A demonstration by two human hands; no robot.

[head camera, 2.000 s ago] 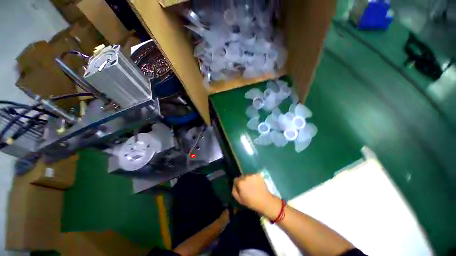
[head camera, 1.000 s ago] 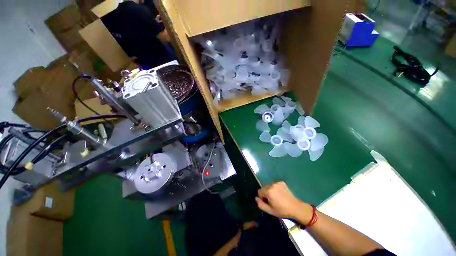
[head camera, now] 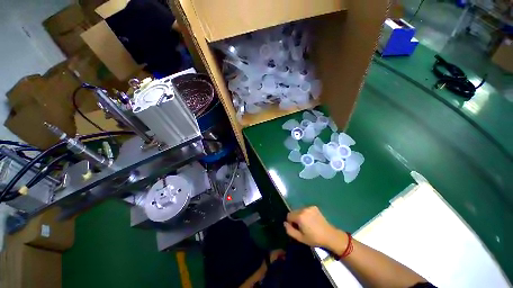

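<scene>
Several translucent whitish fan blades [head camera: 337,164] lie in a loose group on the green surface, in front of the open carton. The carton [head camera: 365,67] lies on its side, heaped with more such blades. My right hand [head camera: 308,225] rests at the near edge of the green surface, fingers curled closed, nothing visible in it, a red band on its wrist. It is nearer to me than the blades and does not touch them. My left hand [head camera: 275,256] is low in my lap against dark clothing, small and partly hidden; its fingers are unclear.
The machine [head camera: 166,121] stands at left with a silvery round fixture [head camera: 167,198] and a red light. Behind it is a bowl feeder [head camera: 194,93]. A white board [head camera: 416,236] covers the right bench edge. A black cord [head camera: 455,77], a blue-and-white box [head camera: 399,40] and a dark-clothed person [head camera: 146,34] are farther off.
The view has swung, bringing the person behind the machine and more of the carton into sight. My right hand stays curled at the surface edge. The blades lie in the same grouping.
</scene>
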